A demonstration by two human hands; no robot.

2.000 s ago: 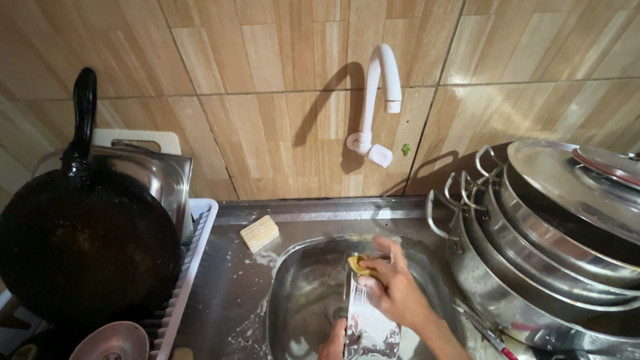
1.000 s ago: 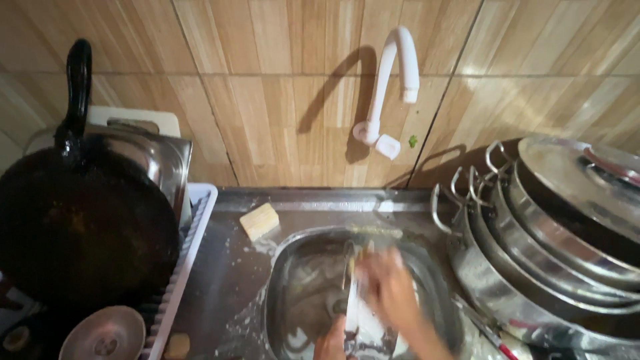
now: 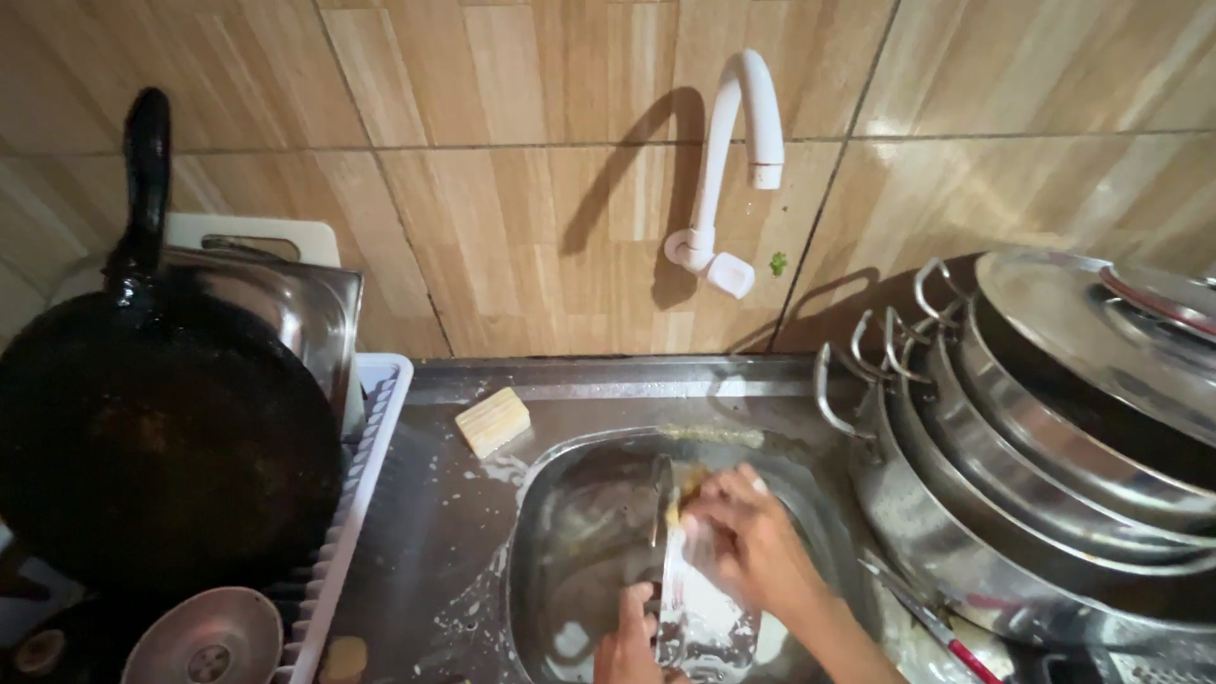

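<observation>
Over the metal sink basin [image 3: 570, 494], my left hand [image 3: 632, 636] grips the near end of a soapy container [image 3: 708, 608], which looks clear or shiny and is tilted on its side. My right hand [image 3: 755, 541] presses a yellowish sponge [image 3: 692, 483] against its far end; the sponge is mostly covered by the fingers and slightly blurred. White suds coat the container's surface. Behind the basin, a white faucet [image 3: 727, 161] curves out from the tiled wall. A pale yellow block [image 3: 494, 422], perhaps soap, lies on the counter left of the basin's far edge.
Left stands a white dish rack [image 3: 366, 503] with a blackened pan [image 3: 161, 427], a metal tray [image 3: 318, 294], a white cutting board [image 3: 252, 228] and a small round lid [image 3: 204, 636]. Nested metal pots [image 3: 931, 513] with a lid [image 3: 1073, 323] crowd the right, beside a red-handled utensil [image 3: 964, 655].
My right hand has shifted slightly along the container's far end with the sponge. The left hand still grips the near end. The pale block stays on the counter.
</observation>
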